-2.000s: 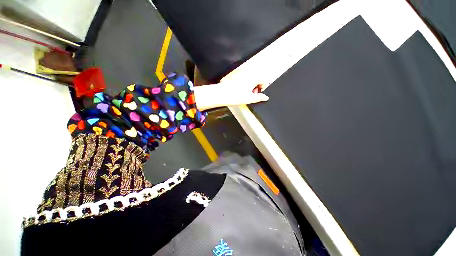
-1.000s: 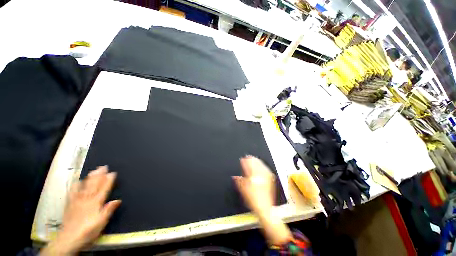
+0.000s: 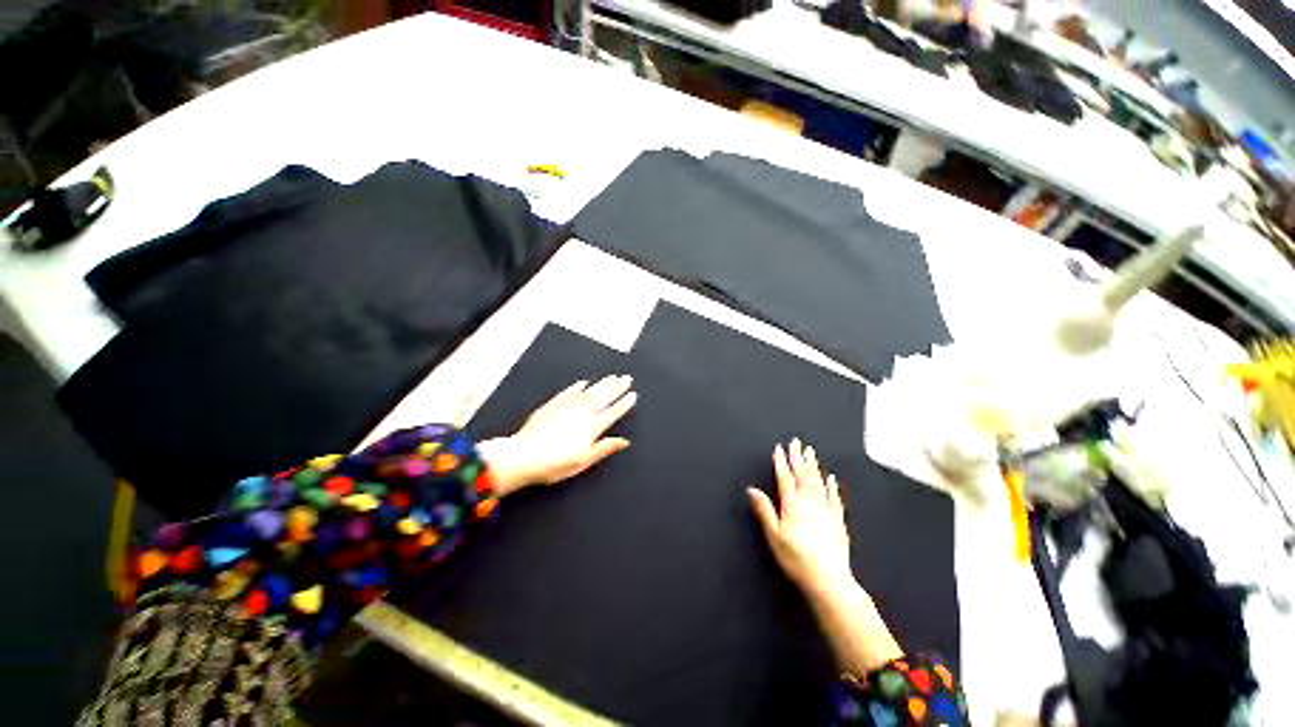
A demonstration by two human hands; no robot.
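Observation:
A large black cut panel (image 3: 682,526) with square stepped corners lies flat on the white work board (image 3: 483,369). My left hand (image 3: 565,430) lies palm down on the panel's upper left part, fingers pointing up and right, holding nothing. My right hand (image 3: 807,523) lies palm down on the panel's right part, fingers apart and pointing up. It holds nothing either. The board's yellowish front edge (image 3: 476,668) shows at the bottom, partly covered by the panel.
Creased black pieces (image 3: 327,313) lie at the left. A dark grey stack (image 3: 774,242) lies beyond the panel. Black scraps (image 3: 1172,604) and a yellow-handled tool (image 3: 1018,514) are at the right. A small yellow-white item (image 3: 545,171) lies behind. Another bench stands farther back.
The view has swung left. My left hand has moved from the panel's near left corner up to its upper left part. My right hand has moved farther up the panel.

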